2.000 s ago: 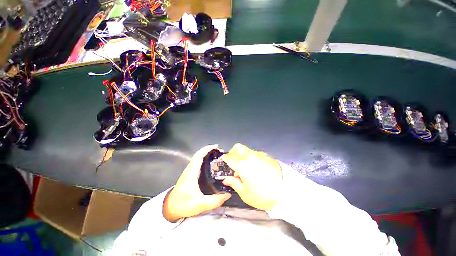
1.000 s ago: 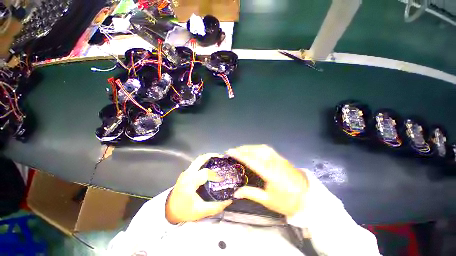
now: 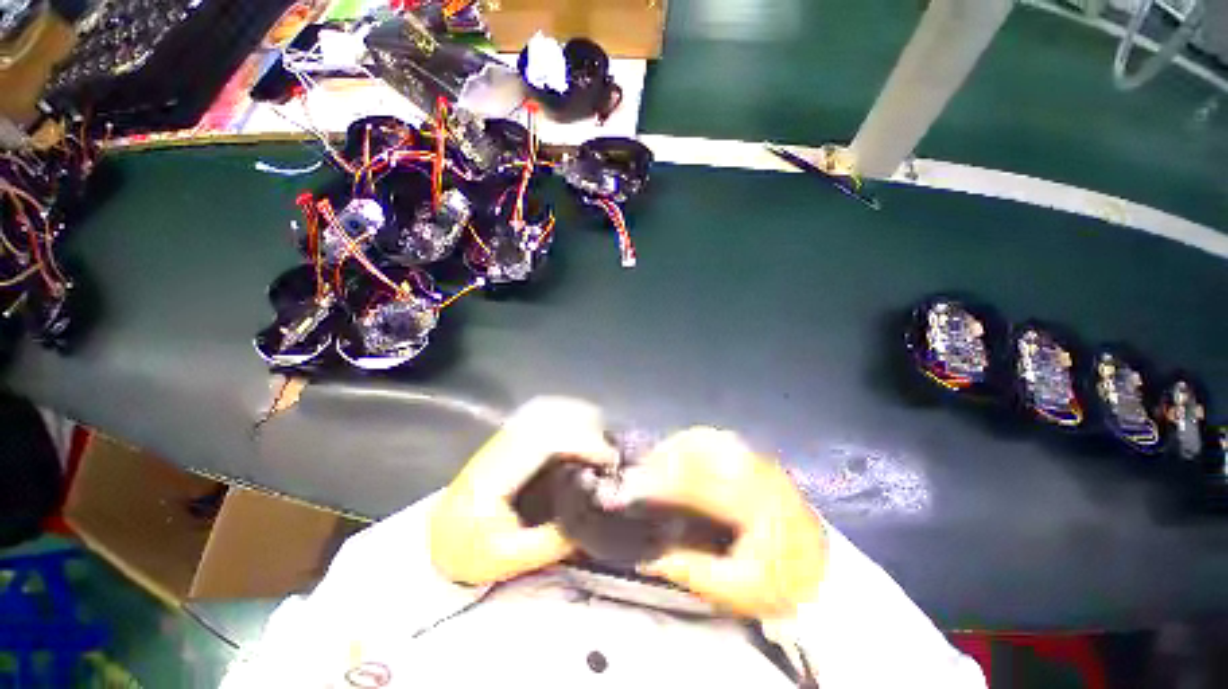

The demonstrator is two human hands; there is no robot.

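A round black housing (image 3: 613, 522) is held between my two hands close to my white coat, low in the middle of the view. It is blurred, and the fingers hide much of it. My left hand (image 3: 505, 498) grips its left side. My right hand (image 3: 747, 518) grips its right side. The fingertips of both hands come together over its upper edge, where a small silvery spot shows. Its inside cannot be made out.
Unfinished units (image 3: 428, 226) with upright red and orange wires cluster at left. Assembled units (image 3: 953, 342) stand in a row at right. A thin dark tool (image 3: 824, 175) lies by the pale post (image 3: 929, 88). A cardboard box (image 3: 263, 545) is below the bench edge.
The housing has turned in my hands, so its wired silvery face no longer shows. My fingers have closed in around its upper edge. The view has shifted slightly.
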